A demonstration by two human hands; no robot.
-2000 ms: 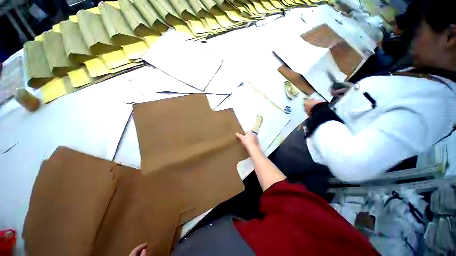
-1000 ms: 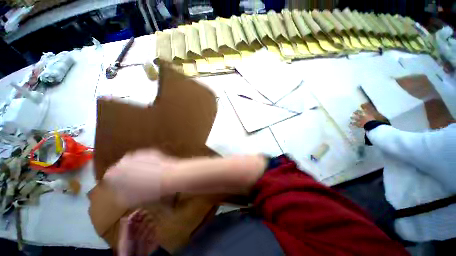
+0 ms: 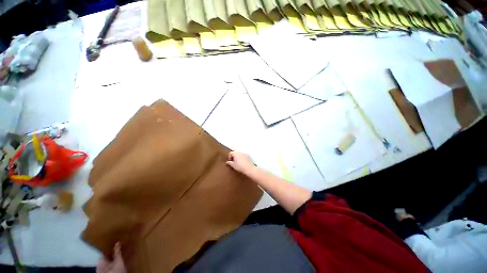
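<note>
Large brown panels (image 3: 160,154) lie stacked on the white-covered table in front of me, with notched edges at the left and a dark edge line running diagonally across. My right hand (image 3: 238,161) pinches the panels' right edge with its fingertips. My left hand (image 3: 113,261) is at the near left edge of the panels, cut off by the bottom of the picture; its fingers touch the edge, and its grip is partly hidden.
White paperboard sheets (image 3: 277,101), a small beige roll (image 3: 345,143), a folded olive-yellow row (image 3: 240,24), a hammer (image 3: 102,33), a tan block (image 3: 142,48), a red bag with a pot (image 3: 59,160), scrap strips (image 3: 12,200). A neighbour's sleeve (image 3: 454,245) is at lower right.
The lifted, blurred brown panel now lies flat over the stack. My right hand has moved from across the panel to its right edge. The neighbour's arm has moved off the table.
</note>
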